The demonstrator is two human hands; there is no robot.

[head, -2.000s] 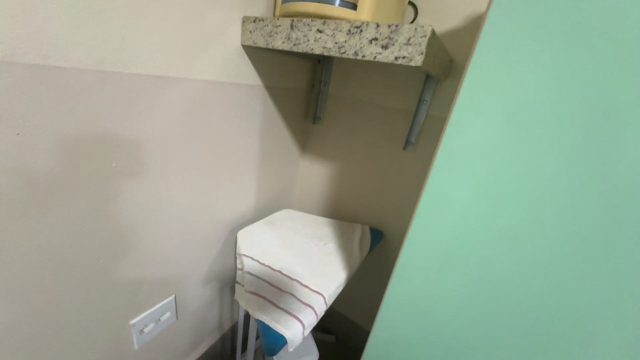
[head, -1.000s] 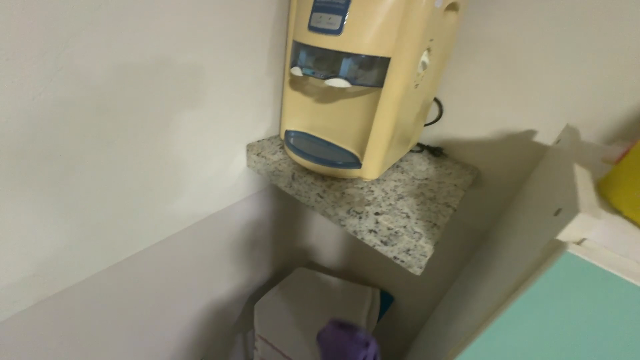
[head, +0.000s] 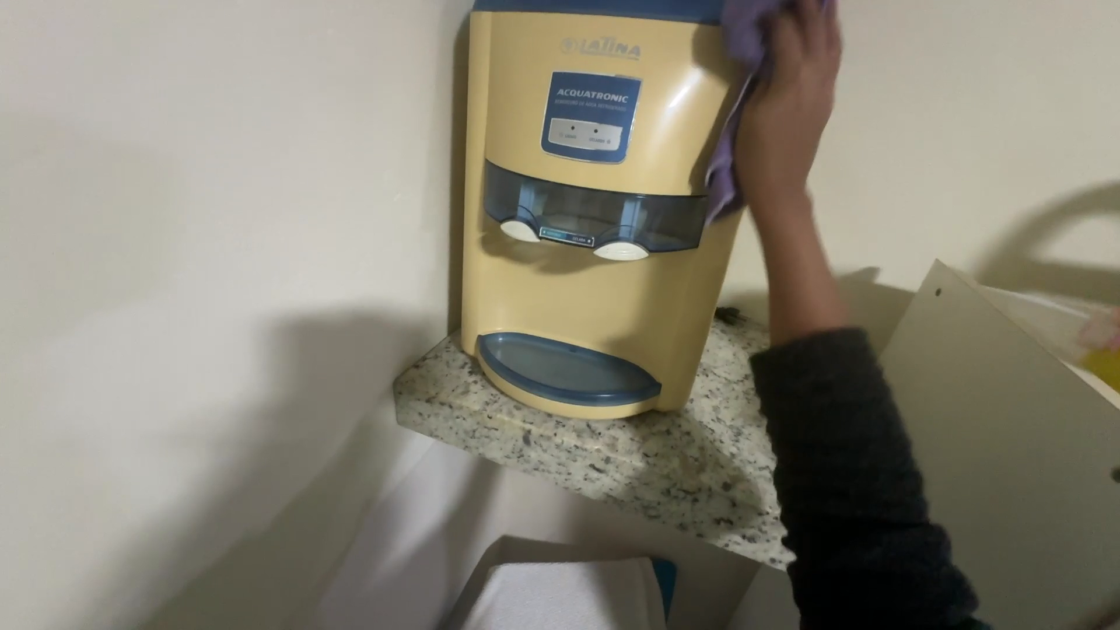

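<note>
My right hand (head: 787,114), in a dark sleeve, holds a purple cloth (head: 731,171) against the upper right side of a cream-yellow Latina water dispenser (head: 604,297). The dispenser has a blue top, a smoky panel with two white-tipped taps, and a blue drip tray (head: 569,369) at its base. It stands on a speckled granite shelf (head: 560,446). The fingertips lie near the upper edge of the view, and part of the cloth is hidden behind the hand. My left hand is not in view.
Pale walls rise at the left and behind the dispenser. Below the shelf is an ironing board (head: 573,595) with a white cover. A white cabinet panel (head: 989,420) stands at the right, with something yellow (head: 1104,363) beyond it. A dark cord (head: 728,315) lies behind the dispenser.
The view has risen from the ironing board to the dispenser. The purple cloth, low in the view one second ago, is now up at the dispenser's right side with my right hand on it.
</note>
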